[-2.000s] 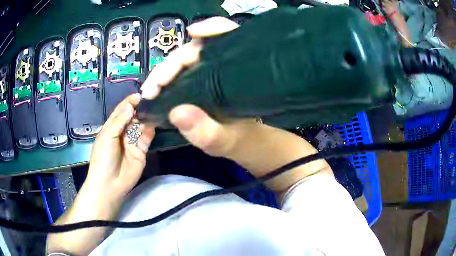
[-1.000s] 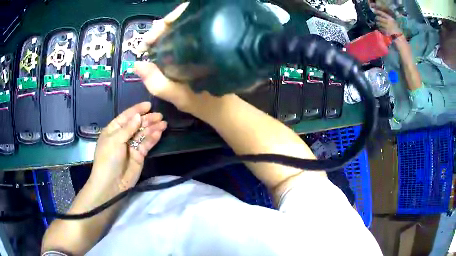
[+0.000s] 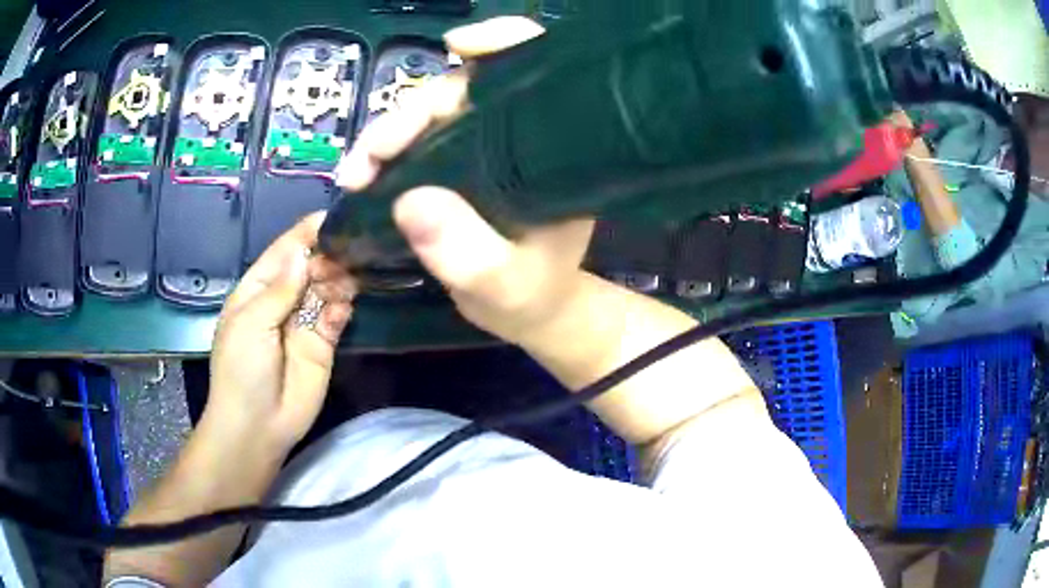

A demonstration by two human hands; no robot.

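My right hand [image 3: 483, 253] is shut on the large dark-green electric screwdriver [image 3: 644, 115], which lies across the upper middle with its tip pointing down-left. My left hand [image 3: 270, 333] is palm up with small silver screws [image 3: 308, 310] in it; its fingertips meet the screwdriver's tip. The tip itself is hidden by the fingers. Open black lock housings [image 3: 207, 236] lie side by side, each with a star-like metal piece [image 3: 219, 99], a green circuit board [image 3: 208, 154] and thin red wires. The screwdriver hides the housings in the middle.
The black power cord [image 3: 679, 350] crosses over my right forearm. At the right are a clear bottle [image 3: 857, 233], a red squeeze bottle [image 3: 865, 159] and another person's forearm [image 3: 934, 190]. Blue crates [image 3: 964, 431] stand below the green bench's front edge [image 3: 115, 335].
The screwdriver has swung from over the housings to my left hand, its tip now at the fingertips. The red bottle has tilted and is partly covered by the screwdriver.
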